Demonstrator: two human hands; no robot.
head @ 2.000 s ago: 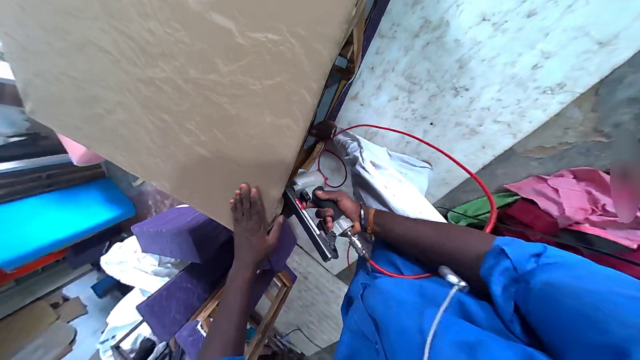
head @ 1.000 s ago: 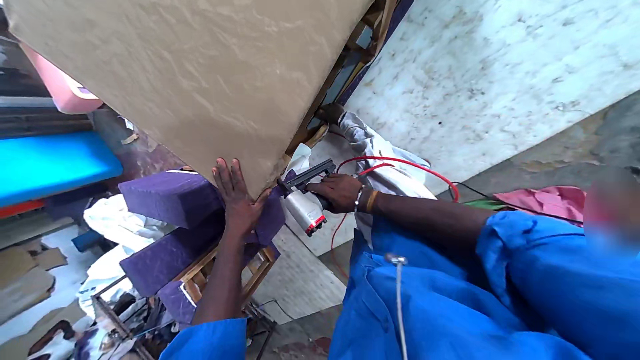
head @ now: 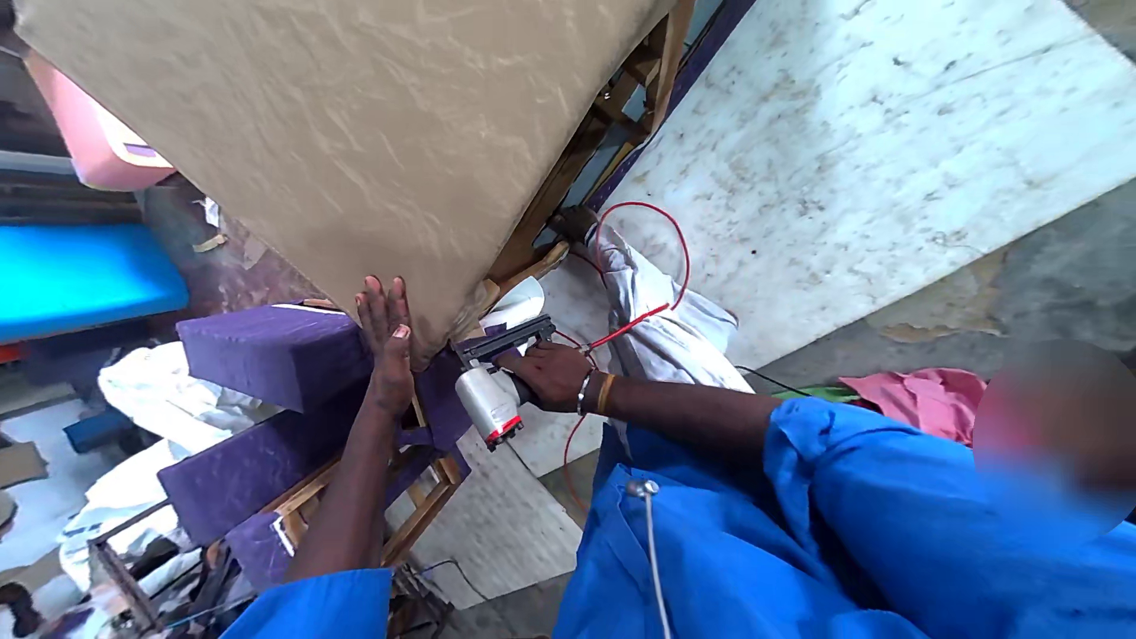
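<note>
My right hand (head: 555,377) grips a pneumatic staple gun (head: 490,399) with a silver body, a red-edged cap and a black magazine. Its nose is at the lower corner of a large panel covered in tan fabric (head: 355,133). A red air hose (head: 632,325) loops away behind my wrist. The palm of my left hand (head: 387,346) lies against the tan cover near that same corner, fingers apart, holding nothing. Bare wood of a frame (head: 555,191) shows along the panel's right edge.
Purple upholstered blocks (head: 275,355) on a wooden frame stand at lower left. A white marbled board (head: 843,160) lies at right. Beside the frame are another person's foot (head: 575,224) and pale trouser leg (head: 657,311). A blue cushion (head: 84,280) and pink container (head: 111,146) are at left.
The staple gun has turned in my right hand and moved to the panel's corner. My left hand stays flat on the tan cover near the corner.
</note>
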